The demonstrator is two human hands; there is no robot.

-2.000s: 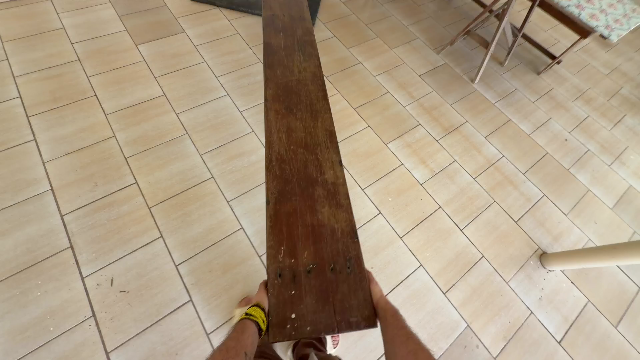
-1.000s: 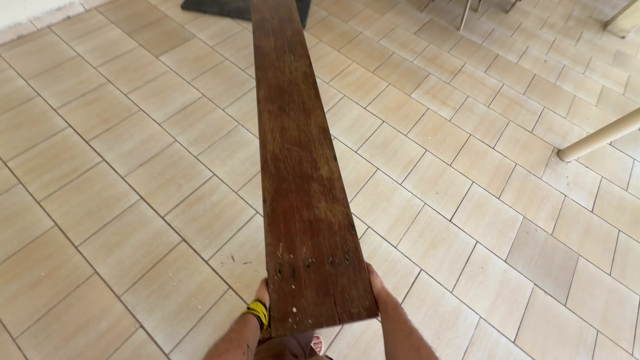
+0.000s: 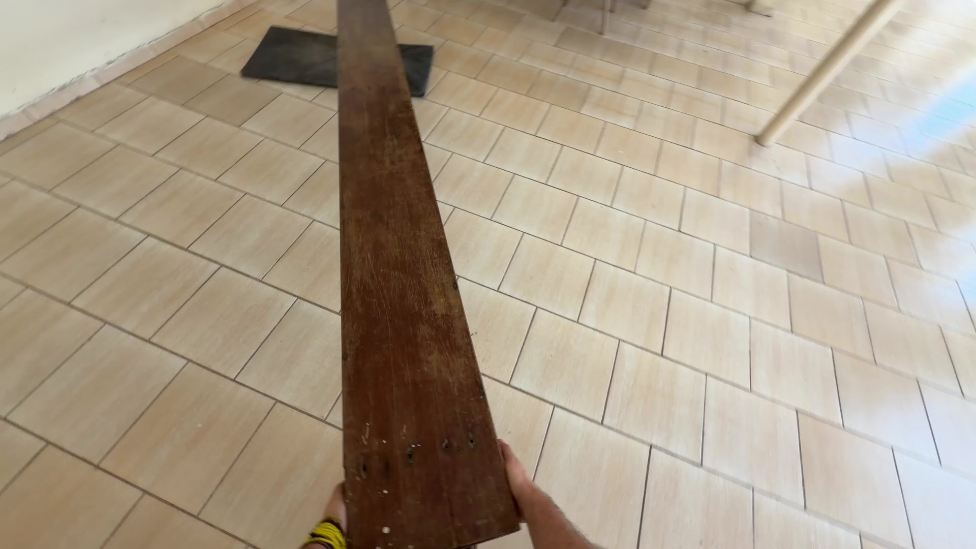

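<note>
A long, worn brown wooden plank extends away from me, its near end low in the view and its far end beyond the top edge. Several dark holes and pale specks mark the near end. On its left edge is my left hand, with a yellow and dark band around the wrist. My right hand grips the right edge close to the near corner. The fingers of both hands are mostly hidden beneath the wood.
Beyond the plank a black mat lies on the beige tiled floor. A pale wall with a tiled skirting runs along the upper left. At the upper right a cream pole meets the floor; furniture legs show at the top.
The view has swung left and up, bringing the wall and more of the black mat into sight. Both hands stay on the plank's near end.
</note>
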